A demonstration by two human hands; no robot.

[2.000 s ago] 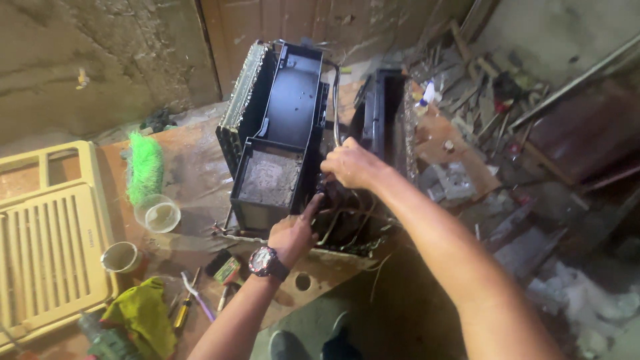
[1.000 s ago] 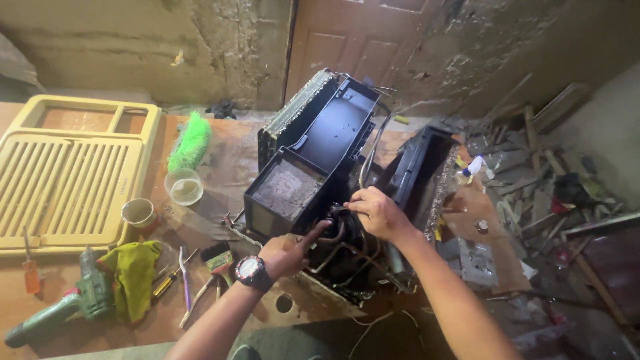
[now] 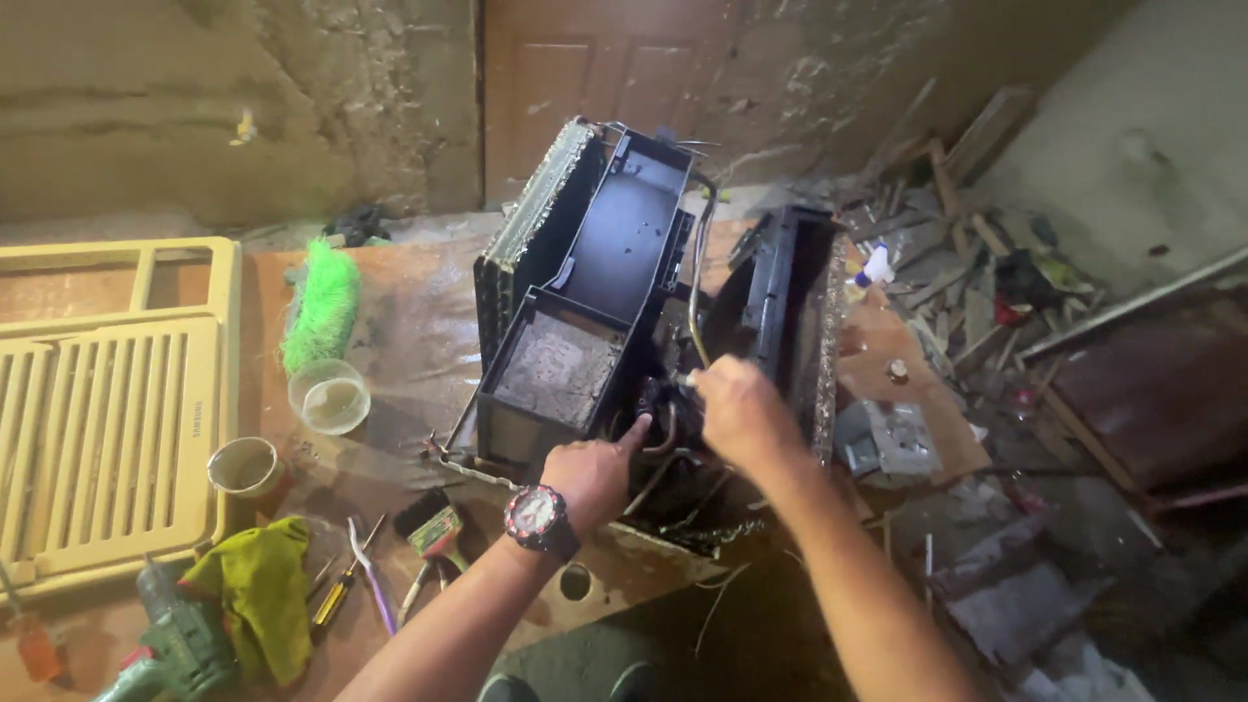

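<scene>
An opened window air conditioner chassis [image 3: 624, 234] stands on a wooden table, its black plastic housing uppermost. A finned coil [image 3: 536, 214] runs along its left side, and a dusty, grey-coated compartment [image 3: 561, 366] lies at the near end. My left hand [image 3: 590, 478], with a watch [image 3: 535, 517] at the wrist, stretches its index finger to a dark part beside bent copper tubes [image 3: 671, 429]. Just right of it, my right hand [image 3: 746, 409] is closed near the copper pipe [image 3: 698, 283]; a small light-coloured piece shows at its fingertips, too blurred to name.
Left on the table [image 3: 409, 312] are a yellow slatted front grille [image 3: 107, 439], green bristle brush [image 3: 322, 307], clear plastic cup [image 3: 330, 398], another cup [image 3: 244, 468], drill [image 3: 180, 634], yellow cloth [image 3: 263, 595], screwdriver [image 3: 336, 595] and paintbrush [image 3: 434, 531]. Wood scraps [image 3: 955, 224] litter the right.
The view has shifted. My left hand stays by the copper tubes with its finger extended. My right hand remains just beside it, over the same part of the unit.
</scene>
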